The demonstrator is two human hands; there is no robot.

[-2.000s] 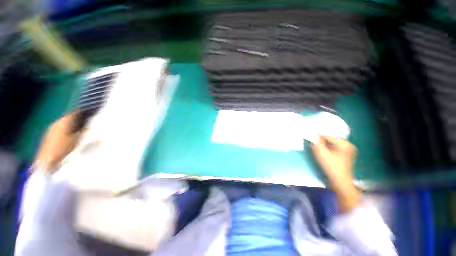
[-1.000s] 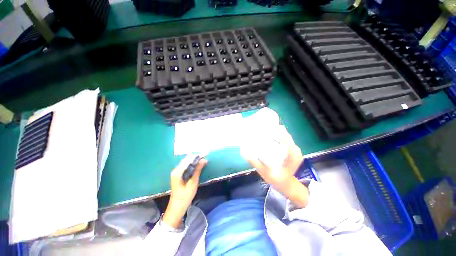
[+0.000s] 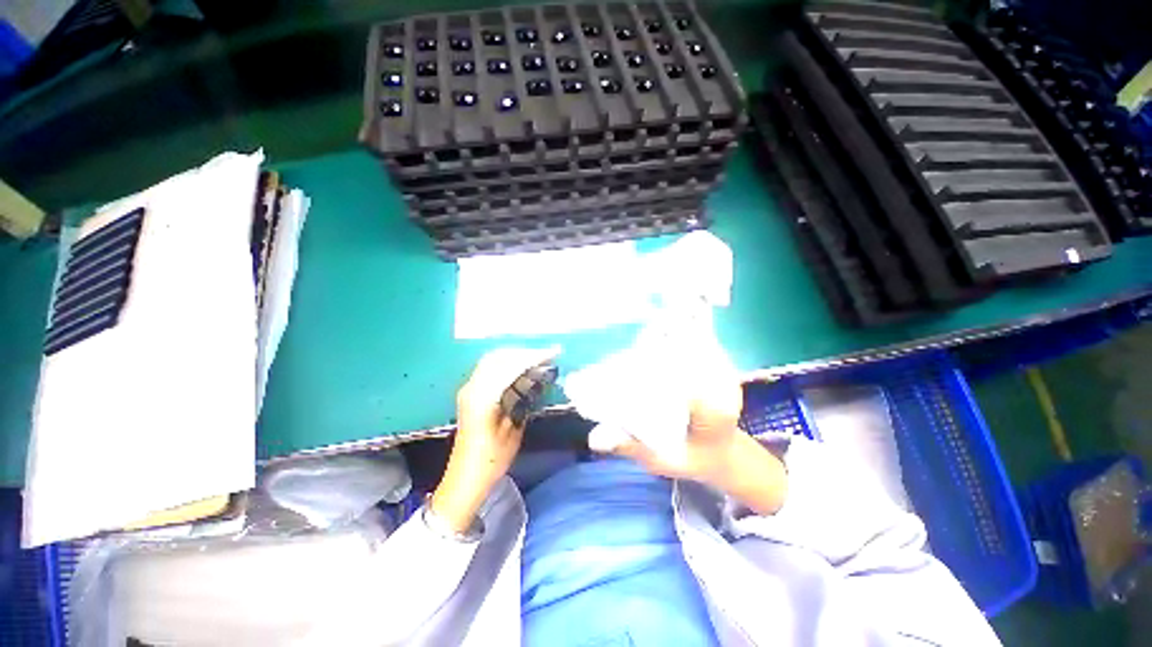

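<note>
My left hand [image 3: 486, 411] is closed around several short-looking dark housings [image 3: 528, 394], seen end-on, above the bench's front edge. My right hand [image 3: 714, 430] is partly washed out by glare. It grips a white object [image 3: 638, 386], perhaps the glue bottle, whose outline is lost in the brightness. The object's left end is close to the housings; I cannot tell whether they touch. The flat white paper [image 3: 543, 293] lies on the bench behind the hands, with a crumpled white wipe [image 3: 705, 263] at its right end.
A stack of slotted trays [image 3: 505, 126] stands behind the paper, small glossy black parts in the top one. More slotted trays [image 3: 973, 171] are stacked at right. Black housings [image 3: 95, 281] lie in a row on white sheets [image 3: 171, 405] at left. A blue crate [image 3: 966, 468] is at lower right.
My left hand has moved from the far left sheets to the middle with housings. My right hand has left the wipe and grips the white object. Lately the two hands have come closer together.
</note>
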